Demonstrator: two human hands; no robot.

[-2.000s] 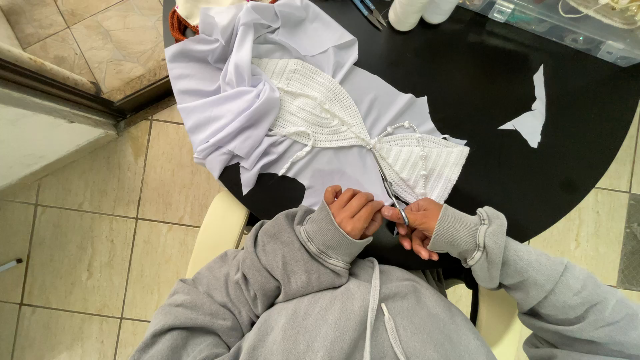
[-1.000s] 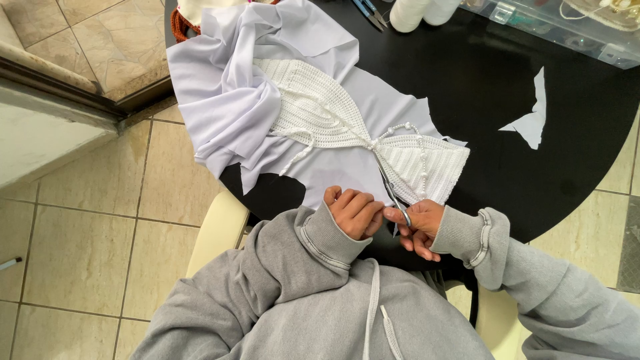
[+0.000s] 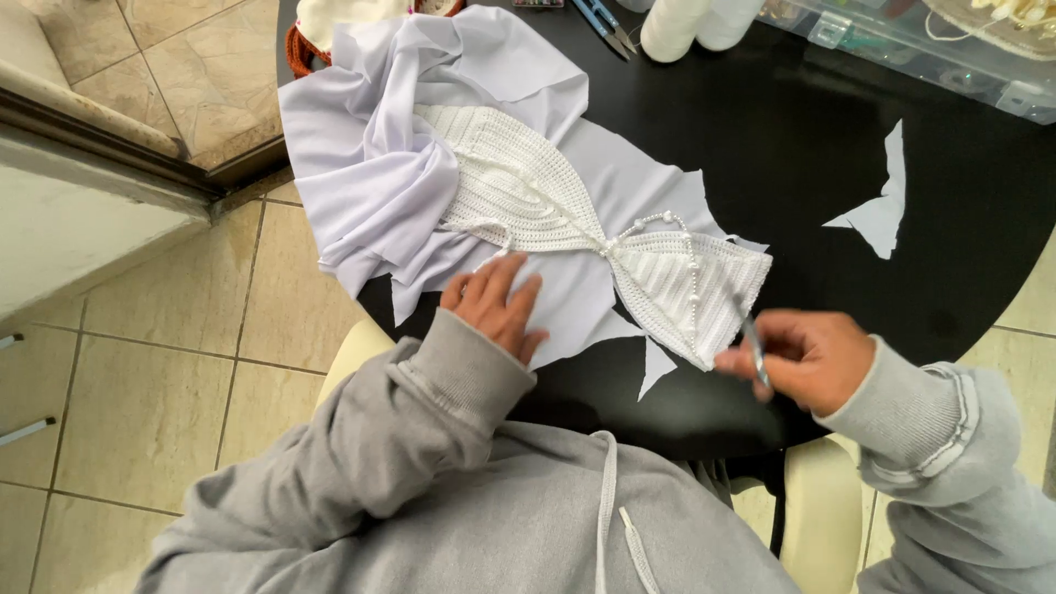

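A white crocheted bikini top (image 3: 511, 177) with a string of beads lies on pale lavender fabric (image 3: 643, 177), whose edge is cut unevenly. My left hand (image 3: 495, 305) rests with spread fingers on the fabric, just below the top's left cup, and grips nothing. Off the right cup's lower corner, my right hand (image 3: 800, 356) holds metal scissors (image 3: 755, 351), blurred, with the blades pointing up and left over the cup. A small pointed fabric piece (image 3: 657, 370) lies at the near edge of the fabric; whether it is fully separate I cannot tell.
The round black table (image 3: 792, 165) bears a fabric scrap (image 3: 884, 198) on the right. Toward the back are blue-handled thread snips (image 3: 606, 26), white thread spools (image 3: 675, 29) and a clear plastic organizer box (image 3: 891, 62). An orange-brown woven item (image 3: 304, 56) sits at the back left.
My hands were close together at the fabric's near edge with the scissors between them. My left hand has moved left, and my right hand has moved right, carrying the scissors. A pointed piece now shows there.
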